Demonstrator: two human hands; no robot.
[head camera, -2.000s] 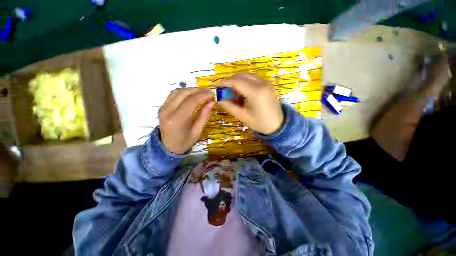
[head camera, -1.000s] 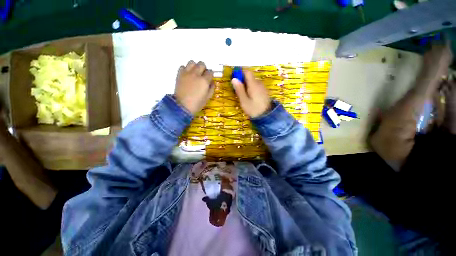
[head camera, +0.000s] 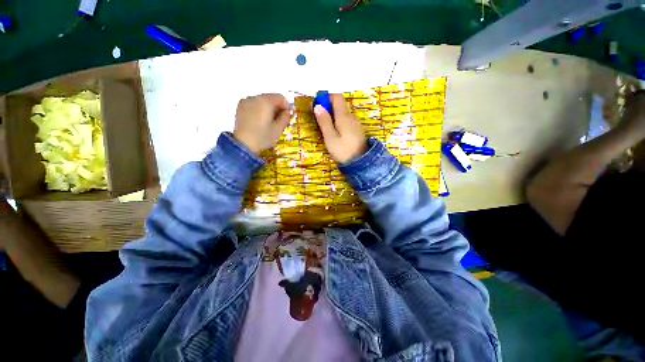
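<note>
My right hand (head camera: 344, 132) holds a blue battery cell (head camera: 323, 101) upright over the amber-wrapped parts, its end pointing away from me. My left hand (head camera: 260, 123) is just left of it, fingers bent together with the fingertips near the top left of the amber rows; whether it pinches something is too small to tell. The amber-wrapped wired parts (head camera: 407, 117) lie in tight rows with thin dark leads, on a white sheet (head camera: 187, 99). The hands and sleeves cover part of the rows.
An open cardboard box (head camera: 117, 134) at the left holds yellow pieces (head camera: 71, 145). Several blue cells with white labels (head camera: 460, 157) lie right of the rows. A green belt (head camera: 262, 21) with loose cells runs behind. A grey metal upright (head camera: 527, 32) stands back right. Other people's arms show at both sides.
Since two seconds ago my hands have moved apart; my right hand keeps the blue cell, now turned away from me. Since one second ago they shifted slightly, and the belt's loose items differ.
</note>
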